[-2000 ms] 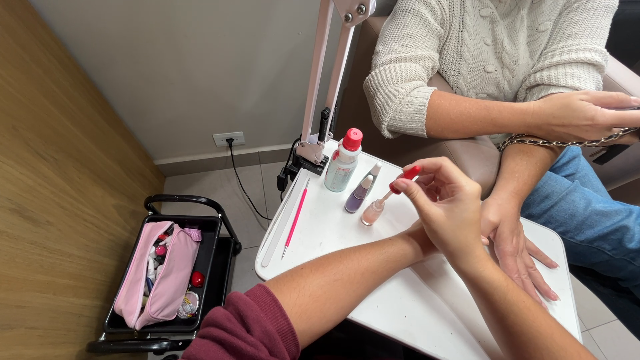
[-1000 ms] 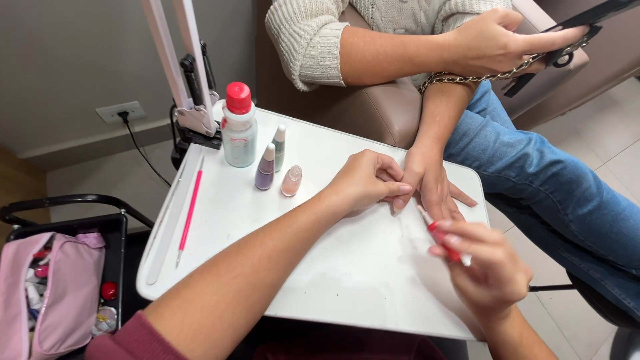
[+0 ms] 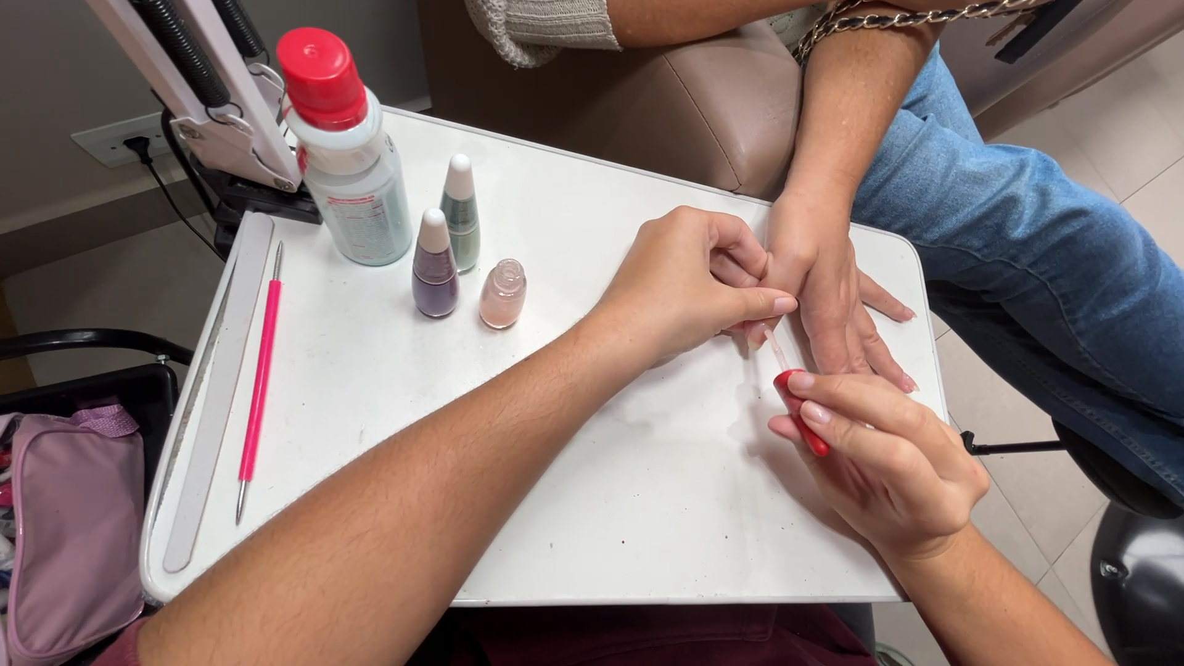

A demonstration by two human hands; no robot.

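My right hand [image 3: 893,453] holds a nail polish brush by its red cap [image 3: 801,412], the bristle tip at the thumbnail of another person's hand [image 3: 823,277]. With its thumb and fingers, my left hand [image 3: 698,277] grips that thumb. The other person's hand lies palm down on the white table [image 3: 592,499], fingers spread. An uncapped pale pink polish bottle [image 3: 503,294] stands left of my left hand. Beside it are a purple polish bottle [image 3: 435,268] and a grey-green one [image 3: 461,217], both with white caps.
A red-capped plastic bottle [image 3: 356,176] stands near the lamp arm's clamp [image 3: 240,153]. A nail file [image 3: 217,398] and a pink metal-tipped tool [image 3: 262,379] lie along the left edge. A pink pouch [image 3: 79,527] sits in a black cart. A brown armrest [image 3: 721,102] borders the table's far side.
Two seconds ago my right hand held the red-capped brush at the pink bottle; since then it has moved to the other person's thumb. The view has moved closer to the table.
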